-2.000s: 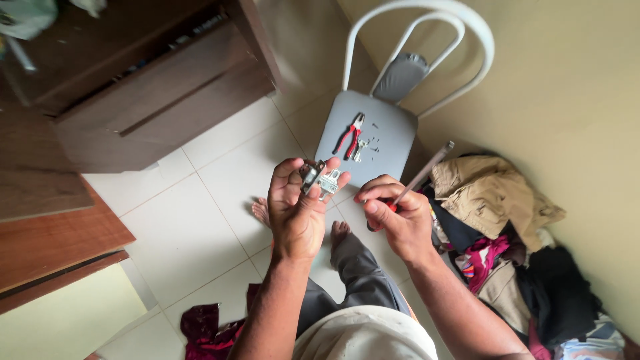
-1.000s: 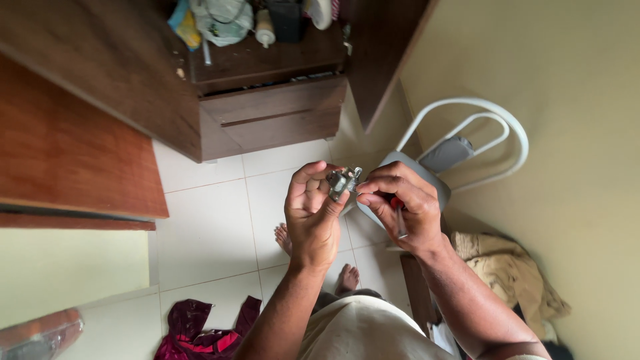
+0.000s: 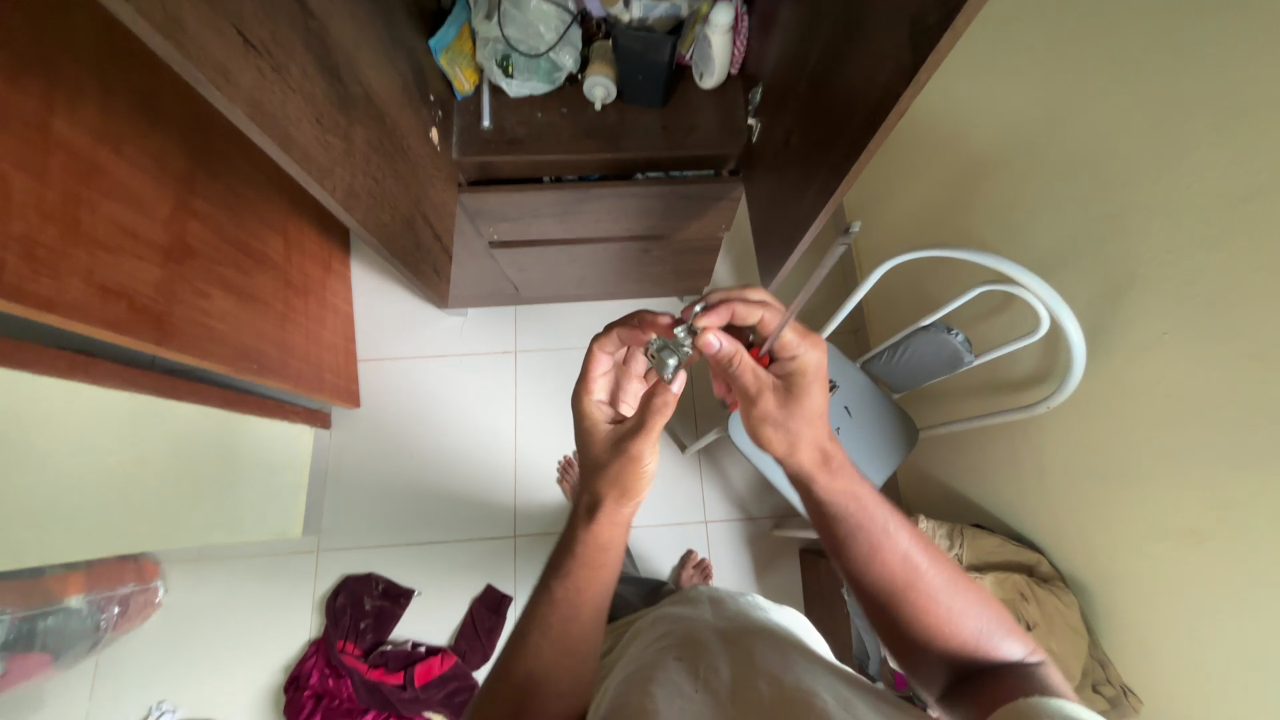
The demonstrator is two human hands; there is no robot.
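Between the fingertips and thumb of my left hand [image 3: 625, 400] is a small metal cabinet hinge [image 3: 668, 357]. My right hand [image 3: 765, 375] touches the hinge's upper end with thumb and forefinger. A screwdriver is tucked in the same hand: its red handle [image 3: 762, 356] shows partly between the fingers, and its long shaft [image 3: 815, 285] points up and to the right. Beyond that hand, a few small dark pieces [image 3: 848, 411] lie on the grey chair seat [image 3: 870, 425]; the hand and forearm hide part of the seat.
Ahead stands a dark wooden wardrobe [image 3: 600, 215] with open doors, a hinge [image 3: 754, 112] on the right one. Its shelf holds a plastic bag [image 3: 530, 50] and bottles. A reddish wooden panel [image 3: 170, 210] is at left. Clothes [image 3: 400, 655] lie on the floor; more [image 3: 1030, 590] are piled at right.
My view has swung towards the wardrobe. My right hand, apart from the hinge two seconds ago, has come up to it beside my left hand.
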